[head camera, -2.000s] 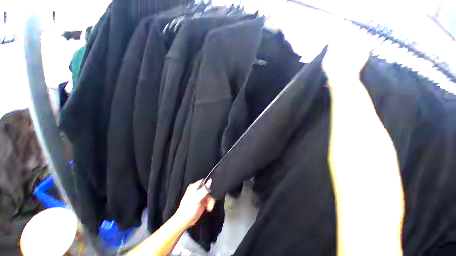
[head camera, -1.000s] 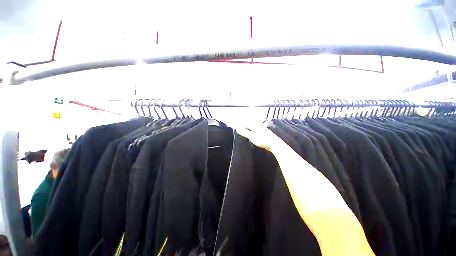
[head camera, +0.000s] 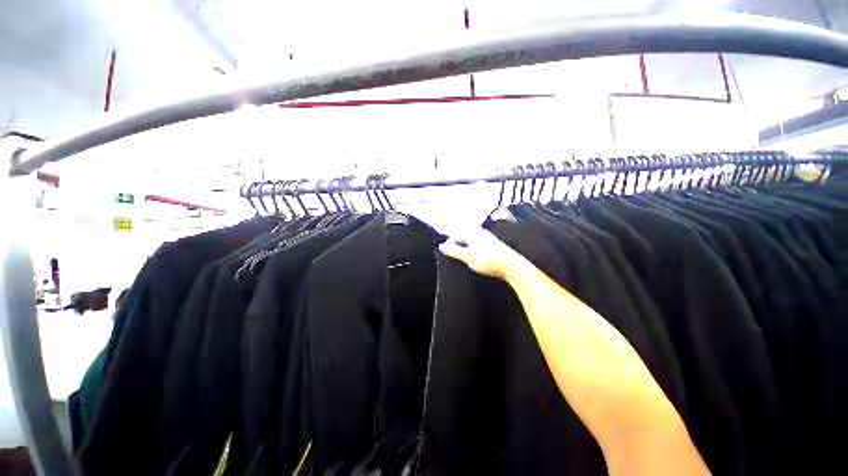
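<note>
A black jacket (head camera: 411, 307) hangs on the rail in front of me, its front parted at the top. A thin pale line runs down its front edge, and a small pale mark shows inside. My right hand (head camera: 476, 252) reaches in from the lower right and pinches this edge near the neckline, just below the rail. A tiny dark spot shows at the fingers; I cannot tell what it is. My left hand is not in view. The jacket's hem is cut off by the picture's bottom edge.
Many dark garments (head camera: 688, 279) hang packed to the right, several more (head camera: 205, 307) to the left. A thick grey tube (head camera: 418, 67) crosses above the hanger rail (head camera: 437, 184). A grey upright (head camera: 28, 353) stands at far left, with a person's green clothing (head camera: 93, 386) behind.
The view has swung up from the lower garments to the rail. My left hand, earlier gripping the front edge low down, has left the picture. My right hand stays at the top edge lately.
</note>
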